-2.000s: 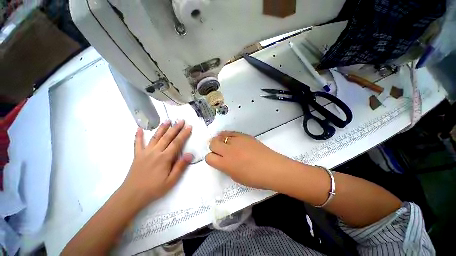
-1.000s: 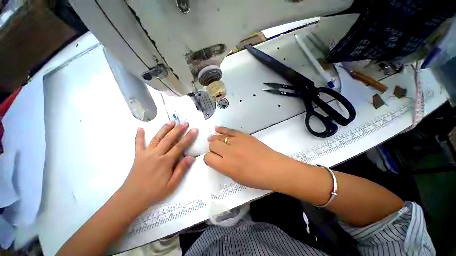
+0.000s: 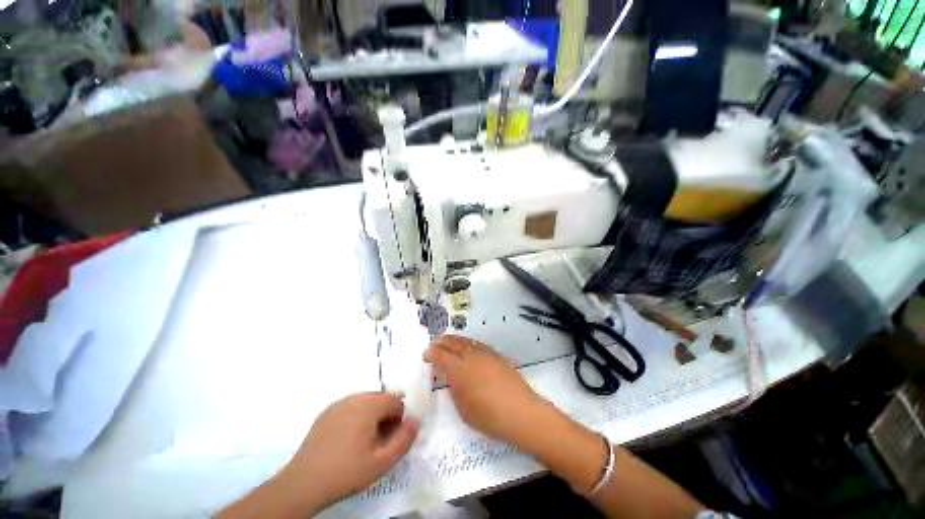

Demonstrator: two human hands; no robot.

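A white fabric piece [image 3: 406, 355] lies under the needle area of the white sewing machine [image 3: 507, 203] and hangs towards the table's front edge. It is hard to see against the white table. My left hand [image 3: 360, 436] is at its near left side, fingers curled with the fingertips at its edge. My right hand [image 3: 477, 380] is at its right side, thumb and fingers pinched together on the edge. The needle tip is too small and blurred to make out.
Black shears [image 3: 588, 340] lie right of my right hand. White sheets [image 3: 101, 335] lie at left over red material. A brown-handled tool [image 3: 667, 323], brown scraps [image 3: 684, 352] and a tape measure [image 3: 754, 355] are at right. Dark checked cloth [image 3: 659, 248] drapes beside the machine.
The view has tilted up and shows more of the room. My left hand has moved from lying flat with fingers spread to curled at the fabric's near edge. My right hand still pinches the fabric.
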